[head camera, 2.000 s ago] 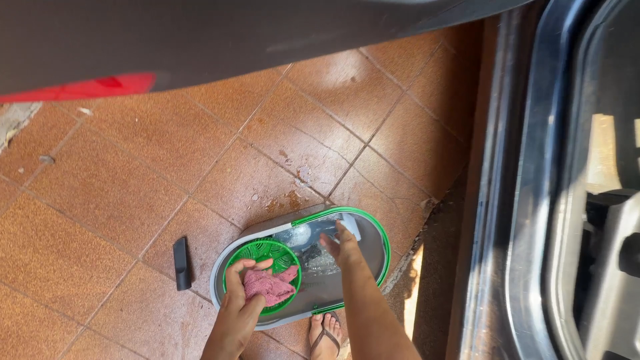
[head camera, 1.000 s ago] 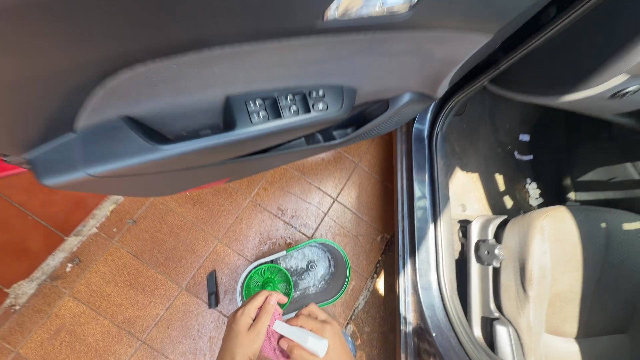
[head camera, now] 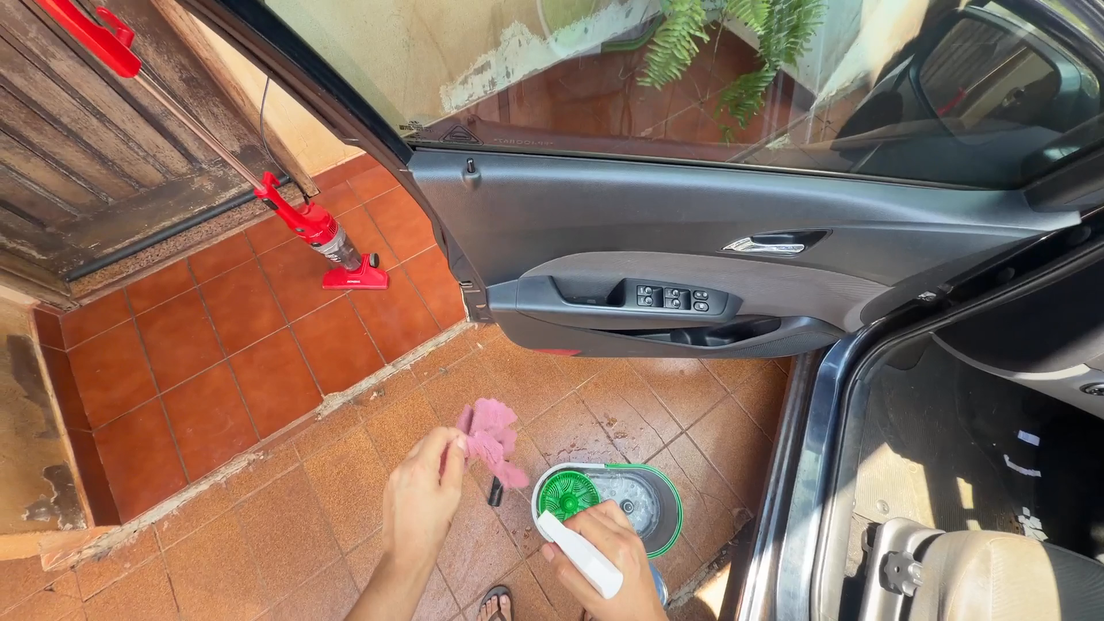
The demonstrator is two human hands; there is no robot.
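Observation:
My left hand (head camera: 427,492) pinches a crumpled pink cloth (head camera: 490,440) between thumb and fingers, held up over the tiled floor. To its right, my right hand (head camera: 608,548) grips a spray bottle by its white trigger head (head camera: 580,552); most of the bottle is hidden by the hand. Just beyond the right hand, a grey oval mop bucket (head camera: 671,509) with a green rim stands on the floor, a green spinner basket (head camera: 569,493) at its left and wet suds at its right. A black nozzle piece (head camera: 495,492) lies left of the bucket, partly behind the cloth.
An open car door (head camera: 595,207) with window switches spans the view ahead. The car's door sill (head camera: 798,483) and a beige seat (head camera: 992,578) are at right. A red upright vacuum cleaner (head camera: 315,226) leans by a wooden door (head camera: 112,129). A low step edge (head camera: 323,405) crosses the floor.
The view has risen to show the whole door. The pink cloth was in the green basket two seconds ago and is now held up, apart from the right hand. The right hand, empty then, now holds the spray bottle.

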